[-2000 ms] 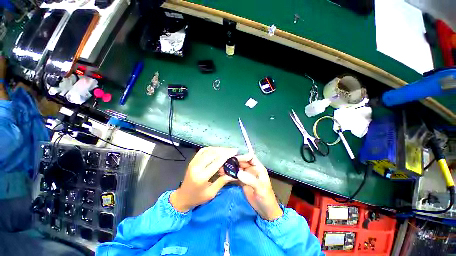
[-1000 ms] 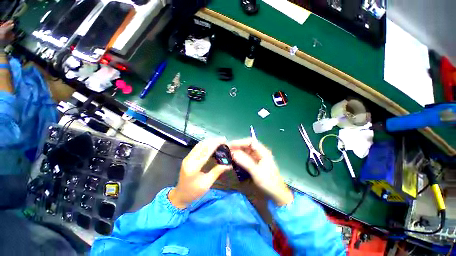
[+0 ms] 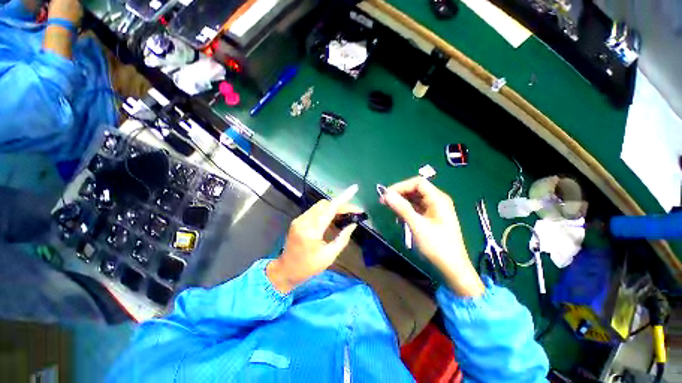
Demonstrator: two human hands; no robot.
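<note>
My left hand [image 3: 308, 243] holds a small dark watch-like case [image 3: 350, 219] in its fingertips, just over the bench's front edge. My right hand [image 3: 432, 224] is to the right, apart from the case, over the green mat. Its thumb and index finger pinch a tiny silvery and dark piece [image 3: 381, 191], too small to name. A thin pale stick, perhaps tweezers [image 3: 407, 235], shows beside my right palm; whether the hand touches it is unclear.
A second case [image 3: 456, 155] and a white square [image 3: 427, 171] lie behind my right hand. Scissors [image 3: 490, 243], a yellow ring [image 3: 519, 244] and a tape roll [image 3: 558, 197] are at right. A blister tray [image 3: 134, 217] is at left, beside another person's blue sleeve [image 3: 45, 105].
The view has turned, shifting the bench items rightward. My right hand has come away from the case and now pinches a tiny piece. My left hand still holds the case.
</note>
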